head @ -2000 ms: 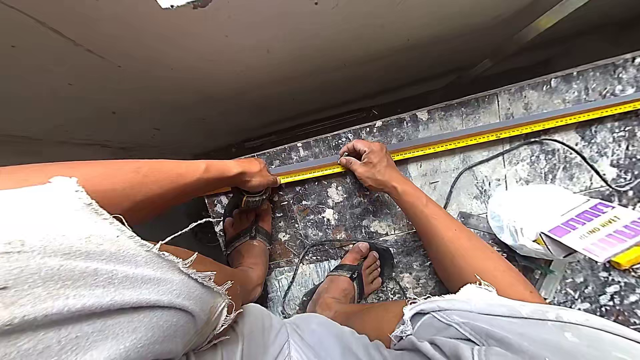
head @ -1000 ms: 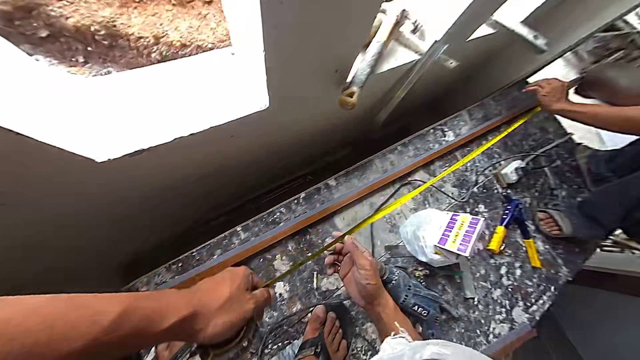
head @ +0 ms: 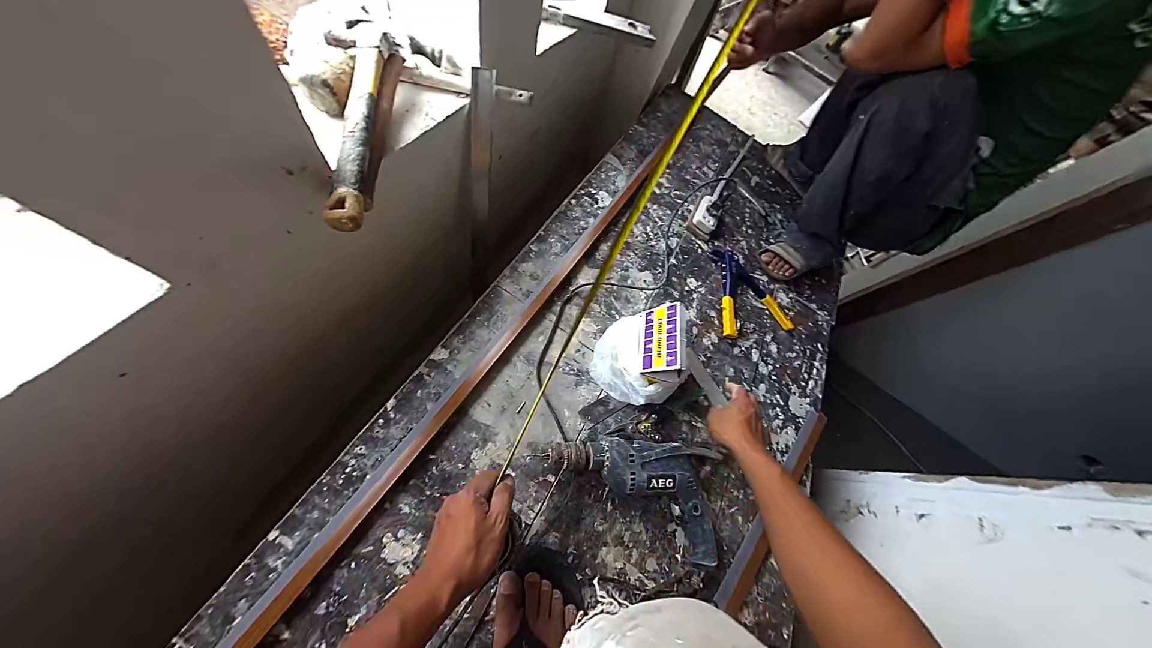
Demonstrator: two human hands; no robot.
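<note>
My left hand (head: 472, 531), low in the view, grips the near end of a yellow measuring tape (head: 621, 236). The tape runs taut up to the hand of a co-worker (head: 754, 38) at the top right. My right hand (head: 738, 421) is on the end of a flat metal piece (head: 705, 378), beside a white plastic bag (head: 621, 360) with a purple and white rivet box (head: 662, 337) on it. An AEG power drill (head: 652, 468) lies between my hands. A long brownish metal bar (head: 450, 400) lies left of the tape.
A hand riveter (head: 742, 292) with yellow grips and a white power socket (head: 705, 216) lie on the paint-spattered board (head: 405, 549). A hammer (head: 357, 135) sticks out from the wall opening. A short metal bar (head: 765, 522) lies at the right edge. Black cable crosses the board.
The view has swung widely toward the co-worker. The tape, along the bar two seconds ago, now stretches across to the co-worker's hand. My right hand has moved right, from near the tape to the flat metal piece.
</note>
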